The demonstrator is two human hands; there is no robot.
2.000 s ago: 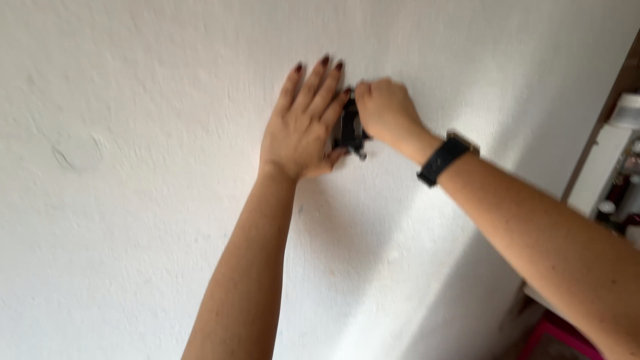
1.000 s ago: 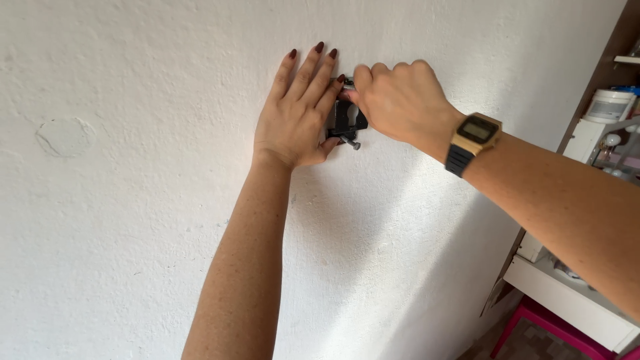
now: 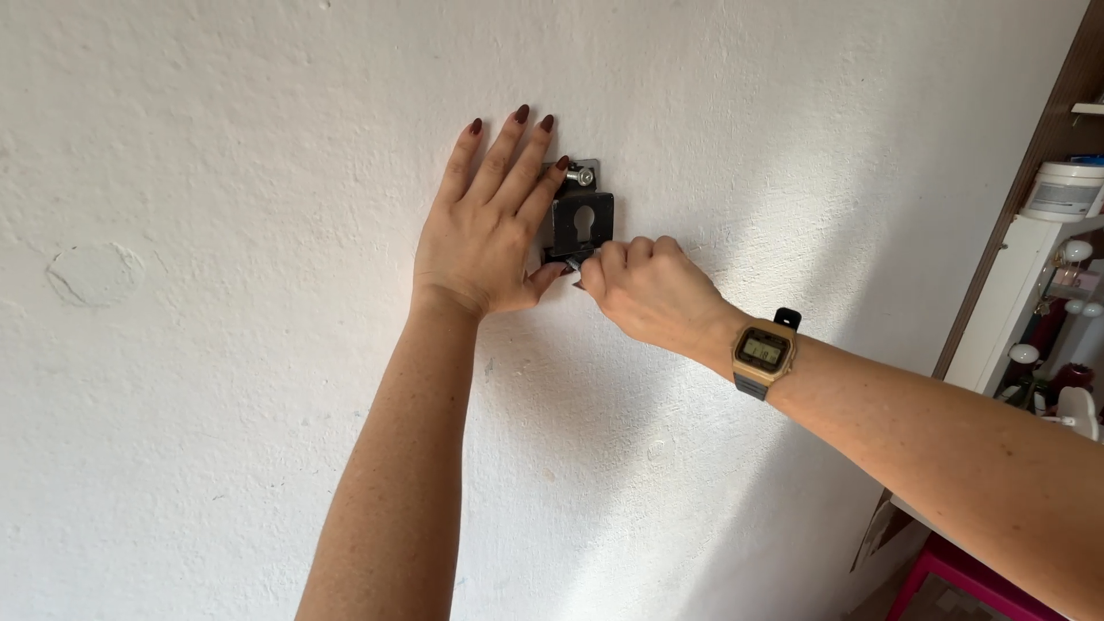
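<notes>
A black metal wall bracket (image 3: 565, 220) with a keyhole-shaped opening lies against the white wall (image 3: 259, 362). My left hand (image 3: 487, 224) is spread flat on the wall, its index finger and thumb against the bracket's left side. From the bracket's top a silvery screw (image 3: 582, 177) sticks out, close to my left index fingertip. At the bracket's lower edge, my right hand (image 3: 647, 280) pinches a second screw (image 3: 574, 263), mostly hidden by the fingers. A wristwatch (image 3: 764, 352) with a gold-coloured case is on my right wrist.
Along the right edge stands a white shelf unit (image 3: 975, 302) with round bulbs and small items. A white tub (image 3: 1065, 191) sits on top of it. Below is a pink stool or small table (image 3: 944, 569). A round patch (image 3: 95, 274) marks the wall at left.
My right hand has moved from the top of the bracket down to its lower edge, and the upper screw now shows. My left hand keeps its place against the bracket.
</notes>
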